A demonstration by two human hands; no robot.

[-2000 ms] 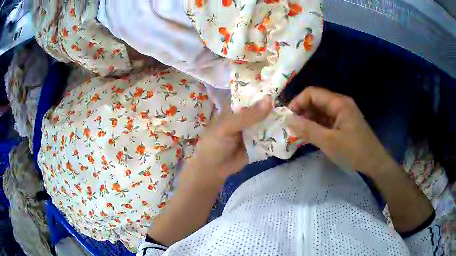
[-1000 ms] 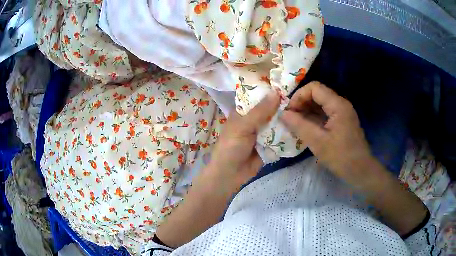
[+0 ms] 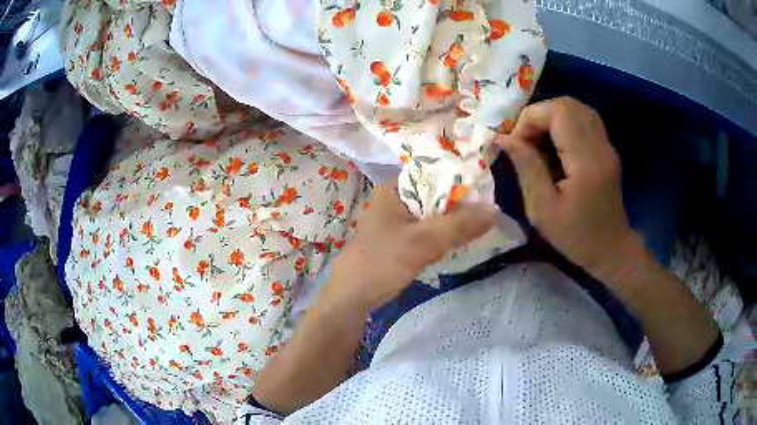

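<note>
The orange-flower printed fabric (image 3: 398, 75) hangs over the table's near edge towards my lap, with a gathered seam running down its right part. My left hand (image 3: 415, 241) is closed on the lower end of this fabric, thumb on top. My right hand (image 3: 573, 174) is just right of the gathered seam, thumb and forefinger pinched together at the fabric's edge. Whether a thread or a bit of cloth is between them is too small to tell. The whitish wrong side of the fabric (image 3: 257, 66) lies to the left of the printed part.
A large heap of flowered cloth (image 3: 183, 266) fills the left, in a blue crate (image 3: 104, 386). More cloth (image 3: 41, 332) lies at the far left. The grey table edge with ruler marks (image 3: 647, 41) runs across the upper right. Flowered cloth (image 3: 701, 270) also lies at the right.
My right hand has moved up along the gathered seam and its fingers are pinched higher. My left hand has shifted slightly and stays on the fabric's lower end. More of the gathered seam shows.
</note>
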